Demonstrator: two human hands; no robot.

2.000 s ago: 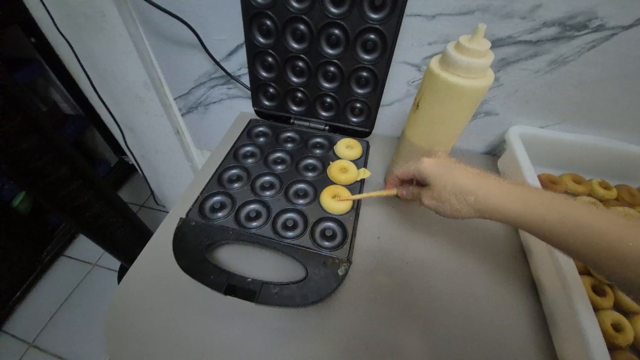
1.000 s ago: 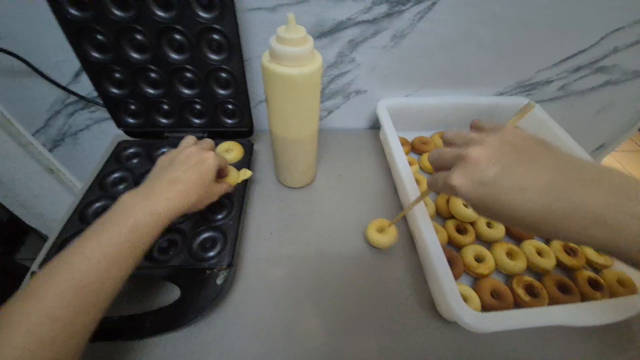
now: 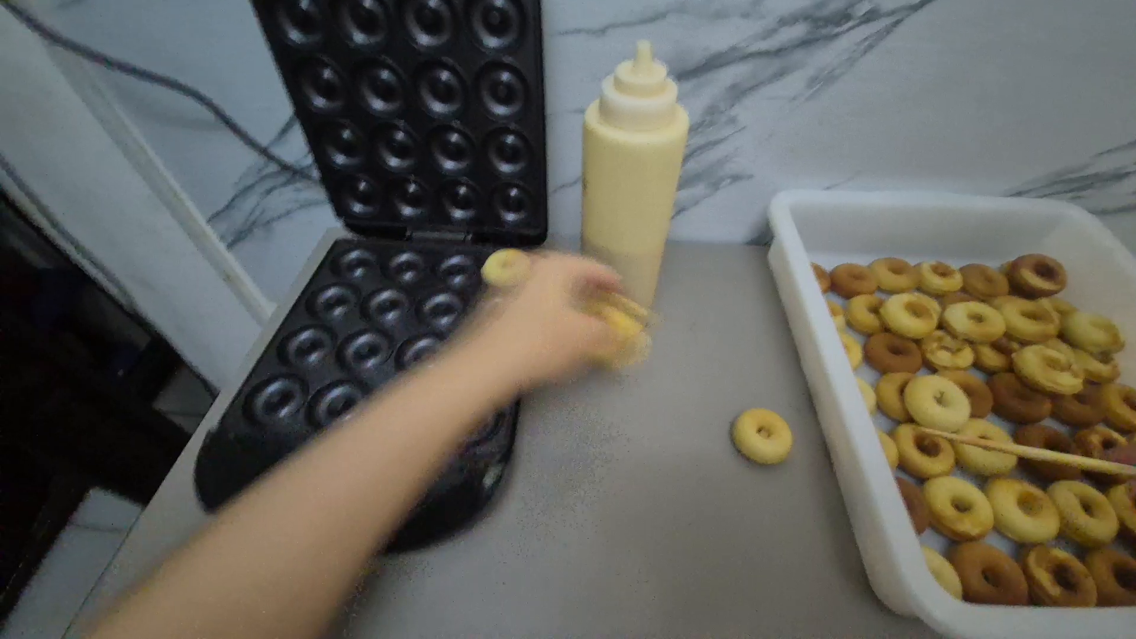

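Note:
My left hand (image 3: 568, 315), blurred by motion, is closed on a yellow mini donut (image 3: 621, 333) in front of the squeeze bottle, right of the open black mini donut maker (image 3: 364, 351). One pale donut (image 3: 506, 267) sits in the maker's back right mould. Another mini donut (image 3: 761, 436) lies on the counter beside the tray. At the right edge only a fingertip of my right hand (image 3: 1125, 454) shows, at a thin wooden stick (image 3: 1029, 448) that reaches over the donuts in the white plastic tray (image 3: 816, 408). The rest of that hand is out of view.
Behind the counter (image 3: 612, 532) rises a marbled wall (image 3: 852, 106). A squeeze bottle of pale batter (image 3: 632, 177) stands upright near it, right of the maker's raised lid (image 3: 444, 98). A dark cable (image 3: 177, 84) runs behind the maker at left.
My left hand has moved right from over the maker, with a yellow donut. My right hand has moved to the right with the stick, whose tip has left the donut on the counter.

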